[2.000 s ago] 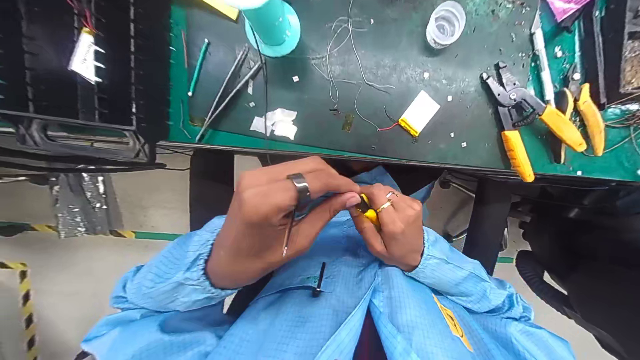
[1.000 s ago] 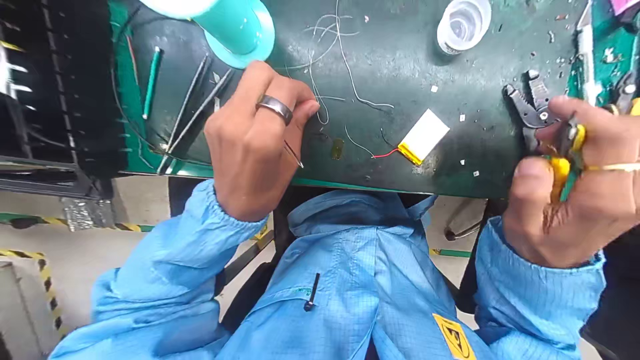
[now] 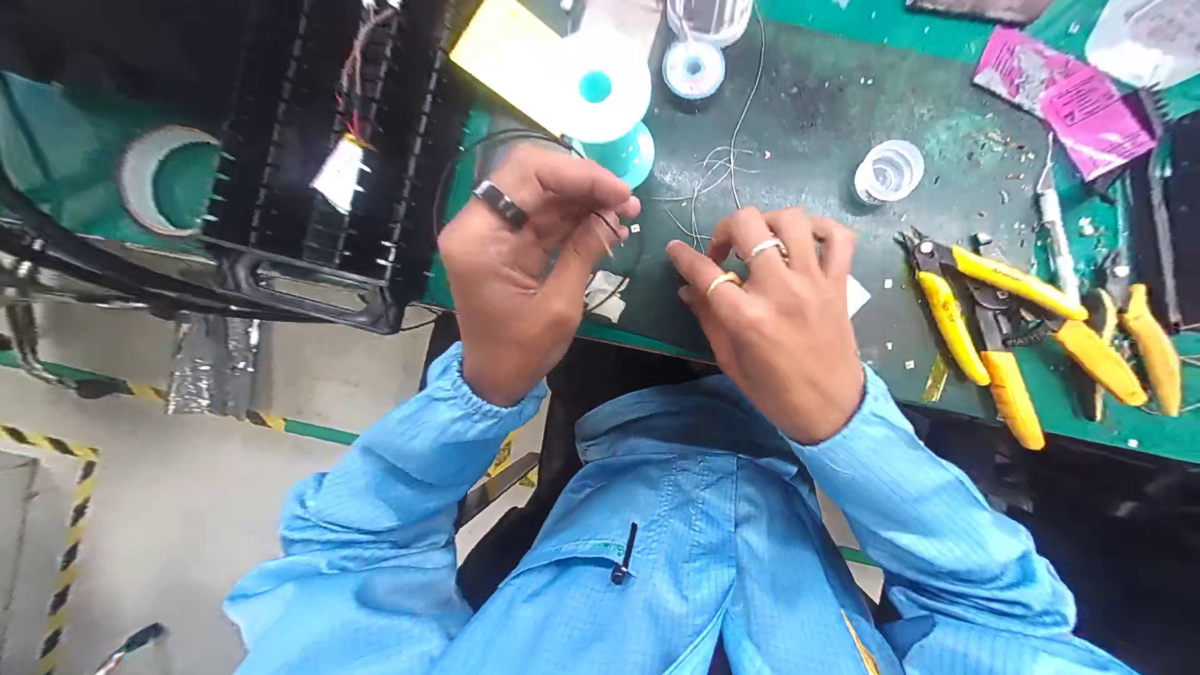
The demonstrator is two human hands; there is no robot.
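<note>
My left hand point(image 3: 534, 262) pinches a thin dark wire point(image 3: 609, 225) between thumb and fingertips, above the left part of the dark work mat point(image 3: 806, 103). To its right my right hand point(image 3: 783, 300) is palm down over the mat, fingers bent; whether it holds anything beneath cannot be told. Thin loose wire point(image 3: 717, 169) lies tangled just beyond its fingertips. A white piece point(image 3: 856, 296), mostly hidden, shows beside that hand. Yellow-handled flush cutters point(image 3: 952, 323) lie by a second yellow-handled tool, a wire stripper point(image 3: 1011, 394), on the right.
A clear plastic cup point(image 3: 888, 172), pink packets point(image 3: 1078, 108) and yellow-handled pliers point(image 3: 1151, 352) are at the right. Wire spools point(image 3: 694, 68) stand at the back. A black slotted rack point(image 3: 319, 253) fills the left, with a wired white battery pouch point(image 3: 341, 173) on it.
My right hand has let go of the yellow-handled cutters and moved left over the mat, near my left hand. The cutters now lie on top of the stripper. The view has shifted.
</note>
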